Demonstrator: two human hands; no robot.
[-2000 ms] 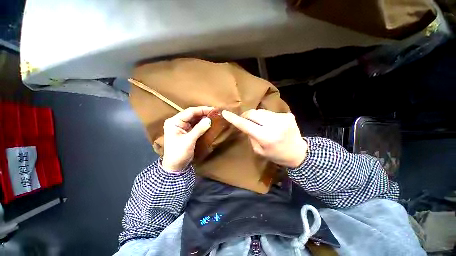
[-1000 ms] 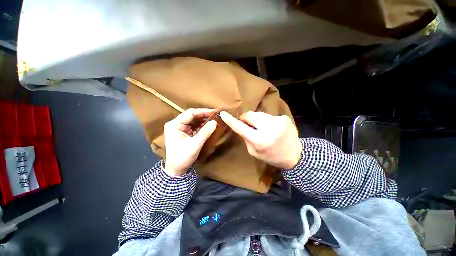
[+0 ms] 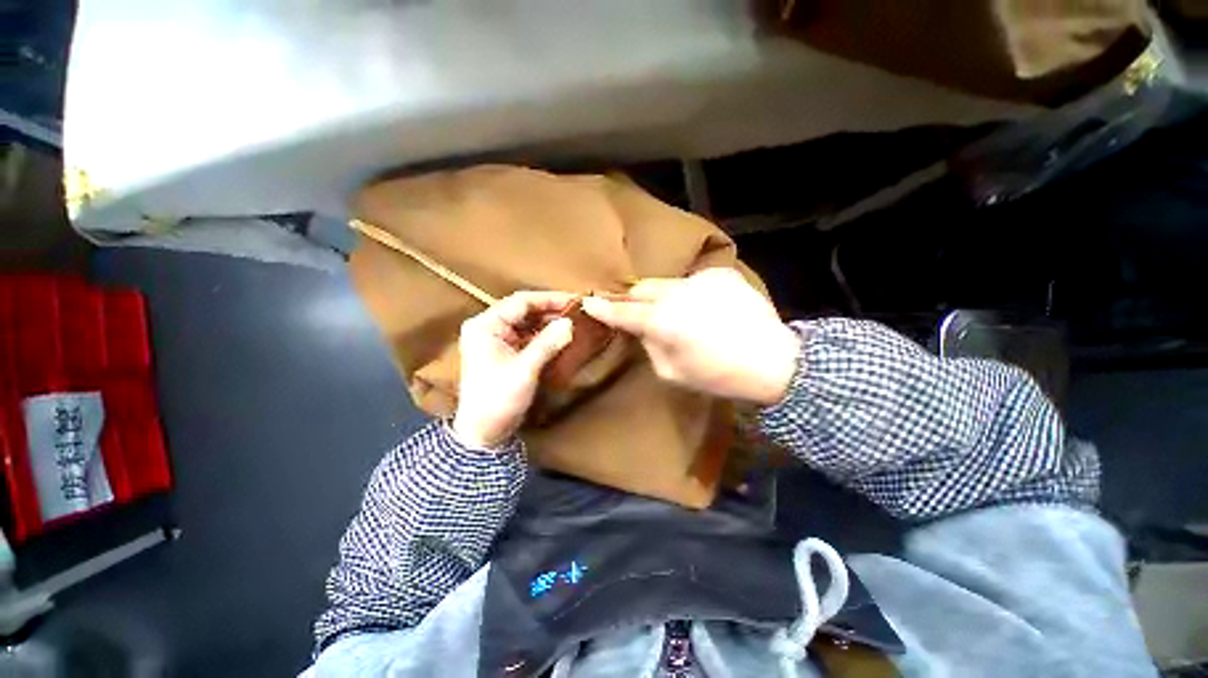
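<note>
A tan-brown canvas bag [image 3: 530,219] fills my lap, with a pale narrow piping line [image 3: 424,261] at its upper left. My left hand [image 3: 500,364] pinches a small orange-brown leather patch [image 3: 579,347] at the bag's middle between thumb and fingers. My right hand [image 3: 715,334] is at the patch's upper edge, its thumb and index fingertips together, close to the left fingertips. A needle or thread between the fingertips is too small to make out. A darker leather strip [image 3: 711,460] shows at the bag's lower edge.
A white-covered table [image 3: 398,66] runs across the top, beyond the bag. Another brown bag [image 3: 980,40] lies on it at the upper right. A red bin [image 3: 126,397] with a white label stands on the floor at left. A metal-edged stool [image 3: 1007,338] is at right, partly behind my sleeve.
My right hand has turned flatter and its forearm has swung up and outward, with the fingertips still at the patch. My left hand and the bag have shifted slightly to the right in view.
</note>
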